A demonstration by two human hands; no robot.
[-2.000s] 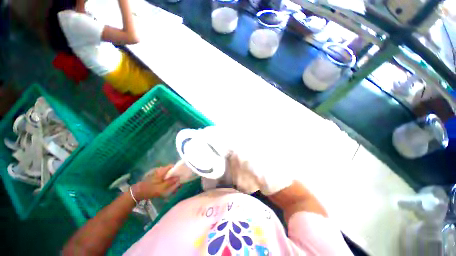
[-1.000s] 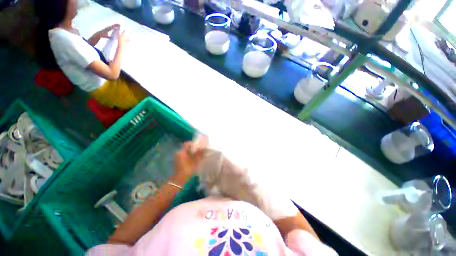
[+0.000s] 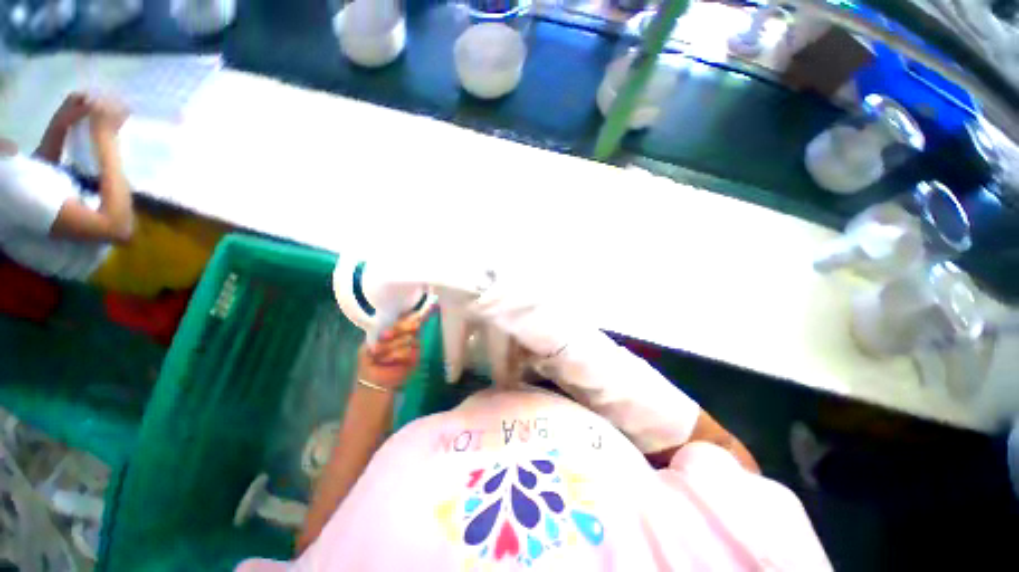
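My left hand [image 3: 391,349], bare with a thin bracelet, grips a white plastic stem part [image 3: 353,293] over the crate's inner edge. Its round ring end points up and left. My right hand [image 3: 516,324], in a pale glove or sleeve, is beside it at the bench edge. Soft pale wiping cloth [image 3: 455,335] hangs in folds from it and touches or nearly touches the part. The right fingers are mostly hidden and blend with the cloth and the bright bench.
A green crate [image 3: 240,251] at left holds white parts [image 3: 266,503] and clear plastic. A white bench [image 3: 715,246] runs beside a dark conveyor [image 3: 559,95] with jars [image 3: 489,56]. More clear jars [image 3: 894,307] stand at the bench's right end. A person [image 3: 56,212] sits at left.
The view has turned right. The ringed part, hidden or blurred a second ago, shows clearly in my left hand. The seated person and second crate have shifted towards the left edge.
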